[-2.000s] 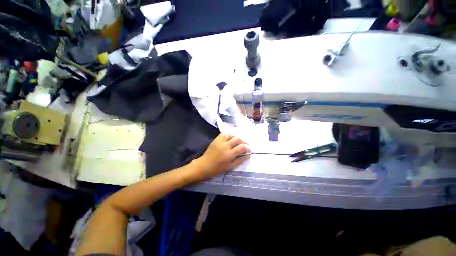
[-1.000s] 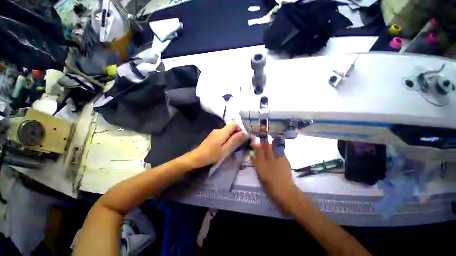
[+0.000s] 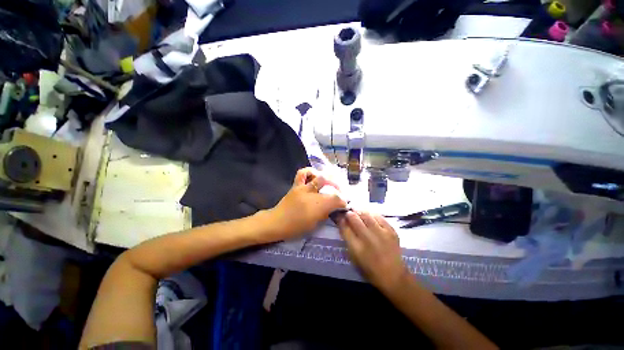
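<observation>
The dark panel [image 3: 246,160] lies heaped left of the needle area on the white machine table. A pale cloth strip [image 3: 312,147] runs from beside it toward my fingers. My left hand [image 3: 301,208] and my right hand [image 3: 373,246] meet just in front of and left of the presser foot [image 3: 355,167], pinching a small dark and pale cloth edge [image 3: 338,213] between their fingertips. The rest of that edge is hidden by my fingers. The sewing machine head [image 3: 438,102] stands behind my hands.
Thread snips [image 3: 435,214] and a black rectangle, maybe a phone, [image 3: 501,210] lie right of my right hand, with a crumpled sheer scrap [image 3: 557,239] beyond. A second, cream-yellow machine [image 3: 41,163] stands at the left. The printed ruler [image 3: 451,268] edges the table.
My right hand has come in from outside the picture to meet my left. Since one second ago, the grey cloth hanging over the table's front edge has gone from view, and both hands sit nearer the front edge.
</observation>
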